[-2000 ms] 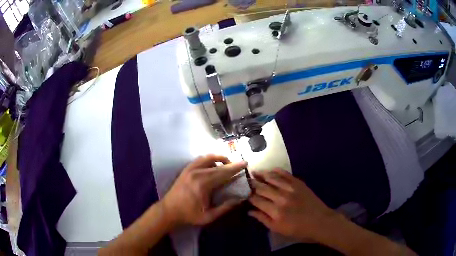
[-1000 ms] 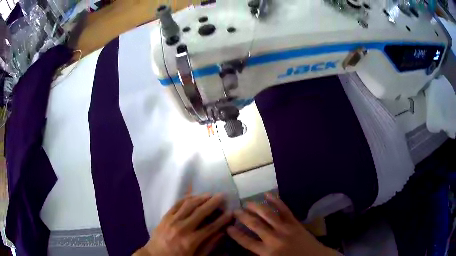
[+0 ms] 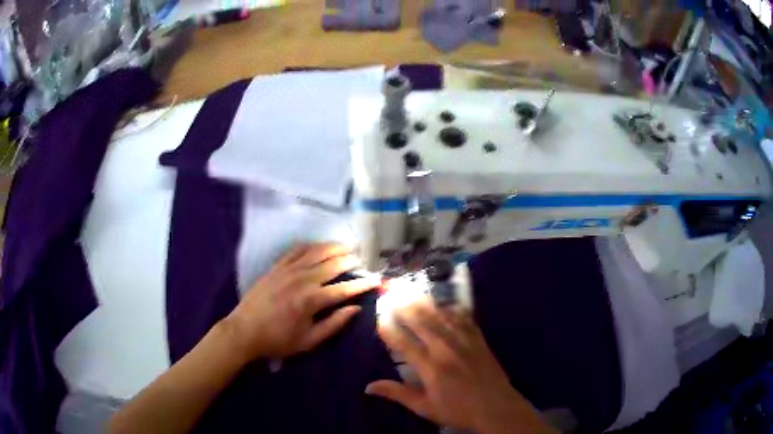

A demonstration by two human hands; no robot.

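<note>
The dark purple panel point(image 3: 339, 381) lies on the table under the needle area and runs to the bottom edge. A pale panel point(image 3: 292, 127) lies left of the machine head, with a fold across it. My left hand point(image 3: 297, 297) rests flat on the fabric just left of the presser foot, fingers spread. My right hand point(image 3: 441, 356) lies in front of the needle, fingertips on the brightly lit spot, thumb apart on the purple cloth. The lockstitch machine point(image 3: 508, 174) is slightly blurred. The needle tip and the seam are hidden by glare and fingers.
A stack of cut panels point(image 3: 542, 314) lies under the machine arm. A crumpled purple drape point(image 3: 51, 212) hangs at the table's left edge. Small grey-purple pieces point(image 3: 360, 13) lie on the wooden surface behind. Clear plastic bags are at upper left, and a white cloth point(image 3: 736, 288) at right.
The hands have moved up from the front edge to the needle area. The pale panel has folded back, and dark purple now shows in front of the needle. The view has shifted.
</note>
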